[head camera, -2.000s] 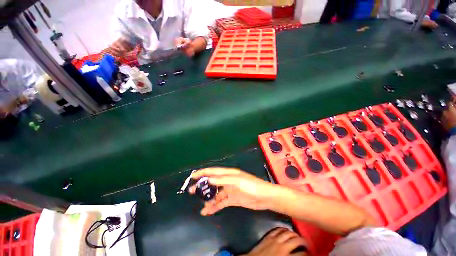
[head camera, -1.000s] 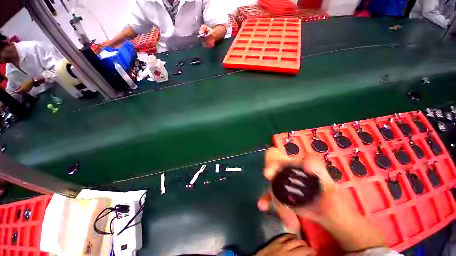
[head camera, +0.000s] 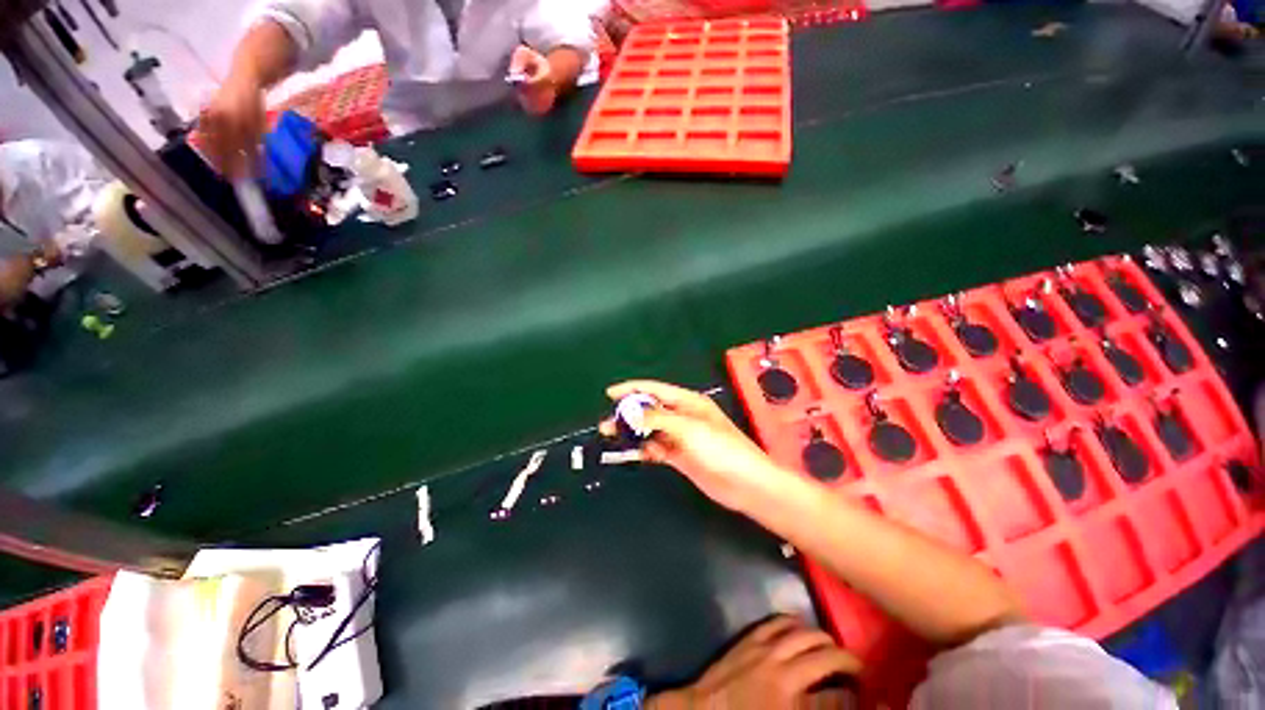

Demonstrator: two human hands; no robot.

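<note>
My right hand (head camera: pixel 687 437) reaches in from the lower right above the green surface and pinches a small round display module (head camera: pixel 637 413), which shows pale and shiny with a dark edge. My left hand (head camera: pixel 763 673) is low at the bottom edge, back of the hand up, with a blue wrist strap (head camera: pixel 612 695); its fingers are curled and what lies under them is hidden. The red tray (head camera: pixel 957 492) at right holds many dark discs in its pockets. White strips (head camera: pixel 522 481) and small dark bits (head camera: pixel 548 501) lie left of my right hand.
A white box (head camera: pixel 174 645) with a black cable (head camera: pixel 285 624) stands at lower left, beside another red tray (head camera: pixel 28 631). An empty-looking red tray (head camera: pixel 690 104) lies across the line near a person's hand (head camera: pixel 538 79). Loose modules (head camera: pixel 1200 271) lie at far right.
My right hand has moved from beside the red tray, close to the camera, out to the left over the white strips with the module. The view has shifted slightly. My left hand stays low.
</note>
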